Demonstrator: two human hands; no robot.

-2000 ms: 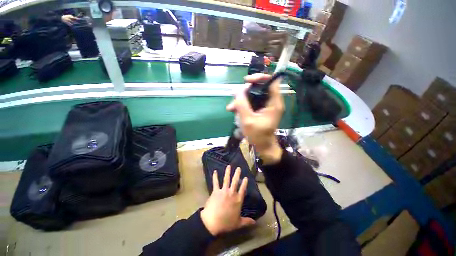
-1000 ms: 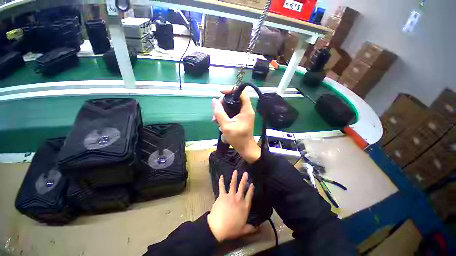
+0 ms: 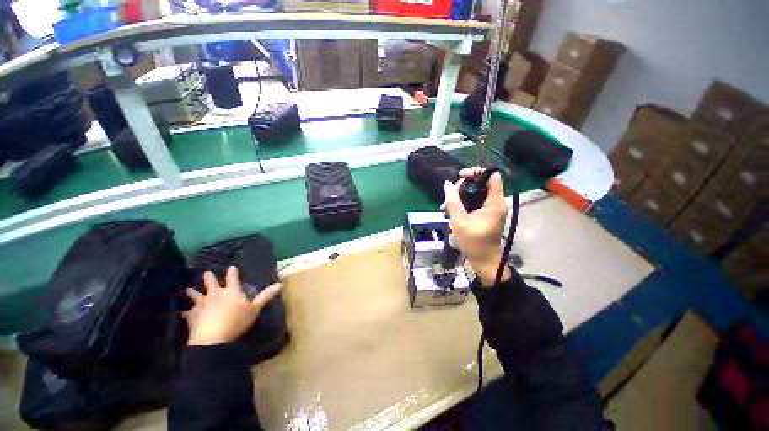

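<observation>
My right hand (image 3: 479, 217) is closed around the black electric screwdriver (image 3: 472, 195), which hangs upright from a silver spring (image 3: 491, 84). The driver's lower end is over the white and silver screw feeder (image 3: 438, 295); whether it touches cannot be told. My left hand (image 3: 223, 310), fingers spread, is on a black speaker cabinet (image 3: 263, 324) at the right side of the stack. No grip on it shows. Another cabinet (image 3: 105, 295) lies on top of the stack at the left. A black cabinet (image 3: 332, 195) sits on the near part of the green belt.
The green conveyor belt (image 3: 287, 220) runs behind the bench and carries more black cabinets. A white-posted shelf (image 3: 253, 32) stands over it. Dark-handled tools (image 3: 540, 279) lie right of the feeder on the cardboard cover (image 3: 354, 337). The driver's black cable (image 3: 513, 231) trails down. Cartons (image 3: 658, 160) stand at right.
The cabinet under my left hand is gone from the bench, and one now shows on the near belt. My left hand moved left to the stack. My right hand moved the driver over the feeder.
</observation>
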